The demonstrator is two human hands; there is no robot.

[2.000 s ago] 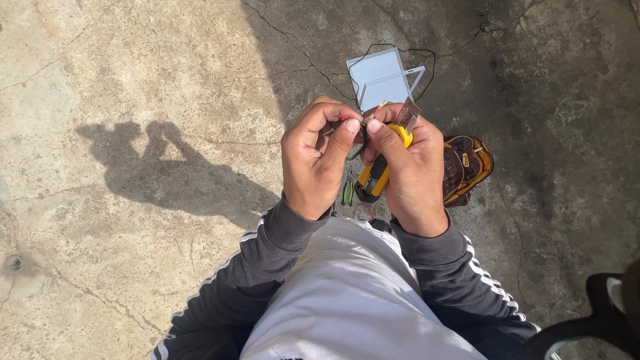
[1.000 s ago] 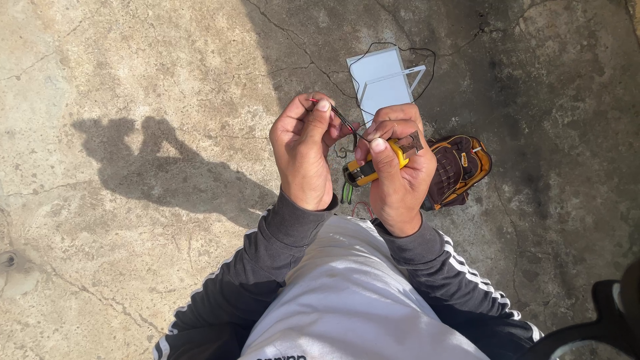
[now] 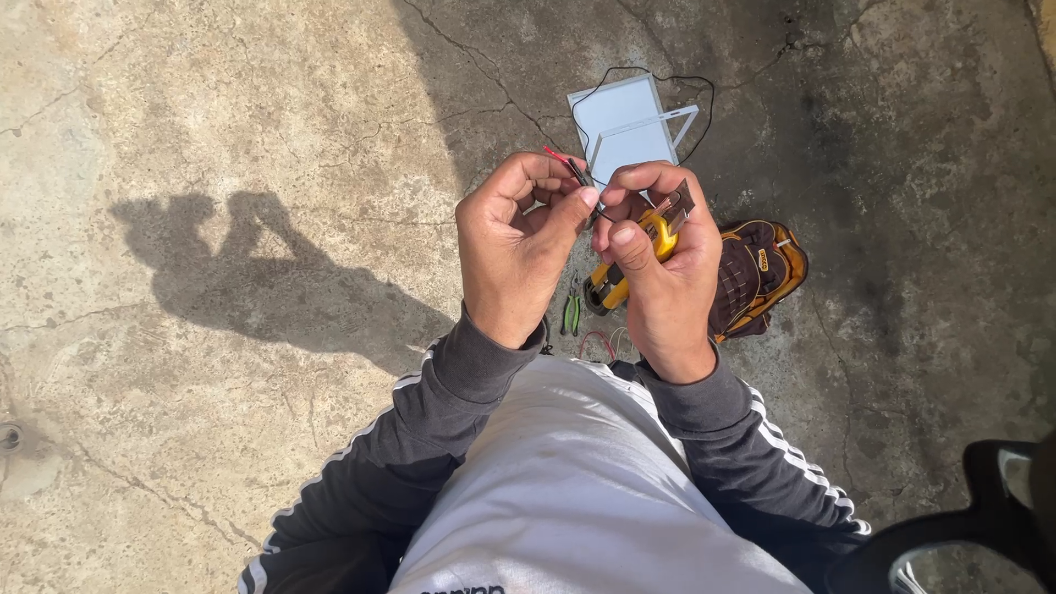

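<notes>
My left hand [image 3: 524, 239] pinches a black cable [image 3: 580, 175] between thumb and fingers, and a thin red wire [image 3: 556, 155] sticks out past the fingertips. Close on its right, my right hand [image 3: 672, 256] grips a yellow and black wire stripper or similar tool [image 3: 658, 235] with metal jaws; its exact kind is partly hidden by the fingers. The thumb and index finger of that hand are near the cable. Beyond both hands, a flat pale panel with a metal frame [image 3: 631, 115] lies on the concrete, with a thin black cable [image 3: 711, 103] looped around it.
Green-handled pliers [image 3: 571, 309] lie on the ground below the hands, near red and white wires [image 3: 596, 337]. A brown and orange tool bag [image 3: 755, 276] is to the right. At the lower right is a black curved object [image 3: 932, 528]. The concrete floor [image 3: 330, 99] has cracks.
My hands have come closer together than one second ago, when a dark cable stretched between them. The yellow tool has stayed in my right hand.
</notes>
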